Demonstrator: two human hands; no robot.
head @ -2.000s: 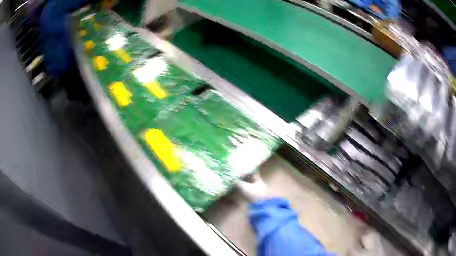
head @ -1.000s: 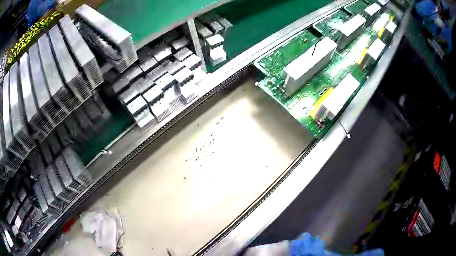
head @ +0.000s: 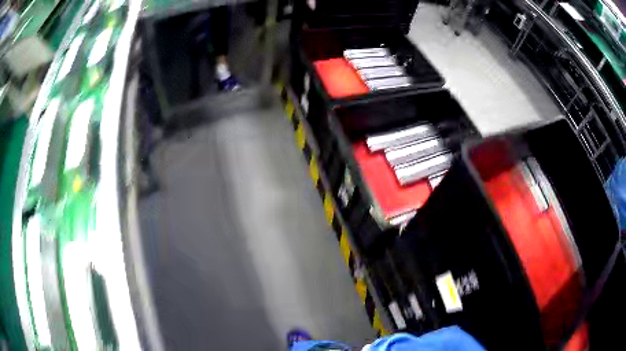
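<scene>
Three black bins stand in a row at the right, lined with red sheets. The nearest bin (head: 597,185) holds a red sheet (head: 528,240) with a few narrow silver heatsinks (head: 539,185) along its far side. The middle bin (head: 371,199) has several silver finned heatsinks (head: 415,154) on red. The far bin (head: 425,68) holds several more heatsinks (head: 377,68) beside a red sheet (head: 340,77). Blue sleeve fabric shows at the bottom edge. Neither of my hands shows; both are out of the picture.
At the left, the blurred line carries green boards with white blocks behind a pale rail (head: 113,137). A grey floor aisle (head: 206,226) runs between line and bins, edged by yellow-black tape (head: 329,199). Blue fabric shows at the right edge. A shoe tip shows at the bottom.
The view has turned from the boards and heatsink shelves to the aisle and bins. The line is now at the left. The glove and blue cuff seen earlier have left the picture.
</scene>
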